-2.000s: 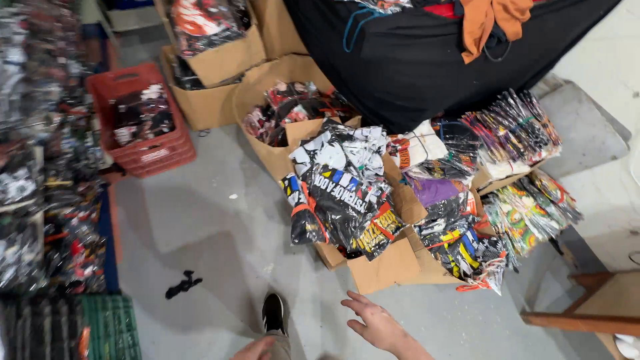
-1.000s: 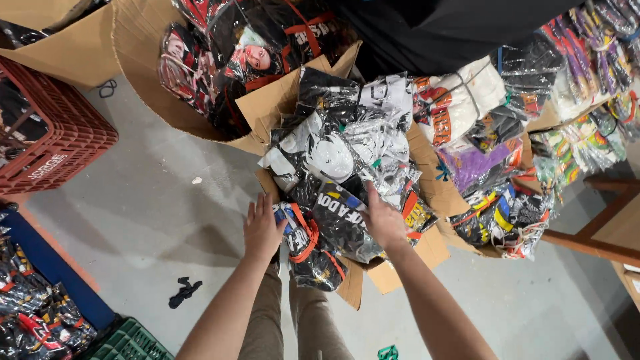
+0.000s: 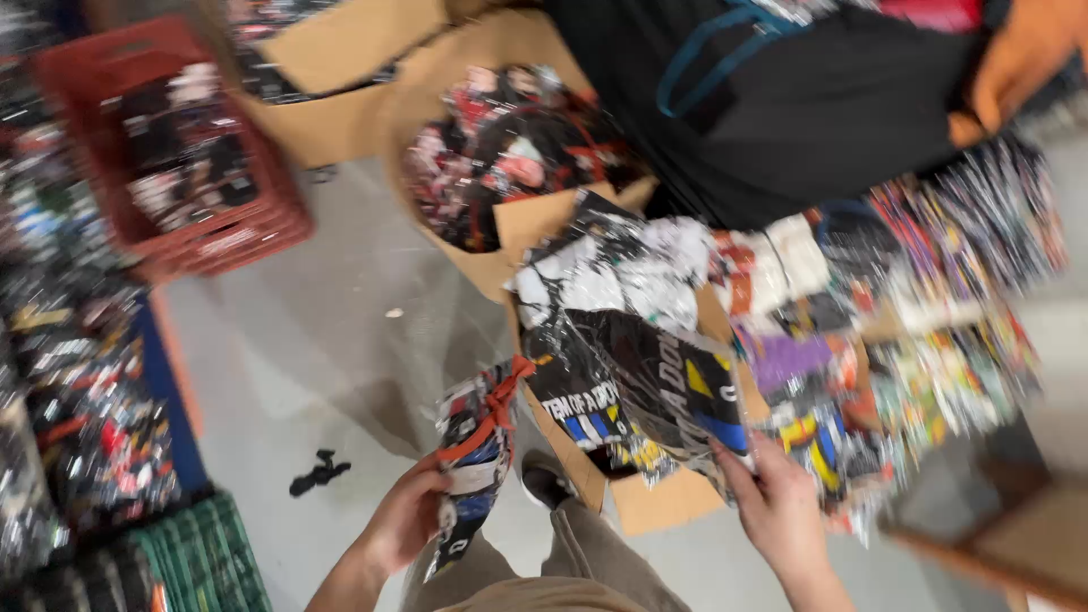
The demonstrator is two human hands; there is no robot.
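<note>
My left hand point(image 3: 412, 508) holds a bundle of folded, plastic-wrapped garments point(image 3: 480, 455) tied with a red-orange strip, clear of the box. My right hand point(image 3: 773, 493) grips the edge of a black printed garment in a clear plastic bag point(image 3: 659, 374), tilted over an open cardboard box point(image 3: 667, 501). In that box lie more bagged black garments point(image 3: 578, 404) and bagged white-and-black ones point(image 3: 612, 272). The picture is somewhat blurred by motion.
Left stands a red plastic crate point(image 3: 289, 221) with bagged items; below it is a green crate point(image 3: 204, 552). A round-sided carton point(image 3: 408, 170) and black cloth point(image 3: 790, 110) lie beyond. Stacked garments point(image 3: 935, 255) are at right. A small black item point(image 3: 319, 474) lies on the floor.
My left hand has lifted the tied bundle from the box's near left edge toward me. My right hand has moved right, raising a bagged black garment off the pile.
</note>
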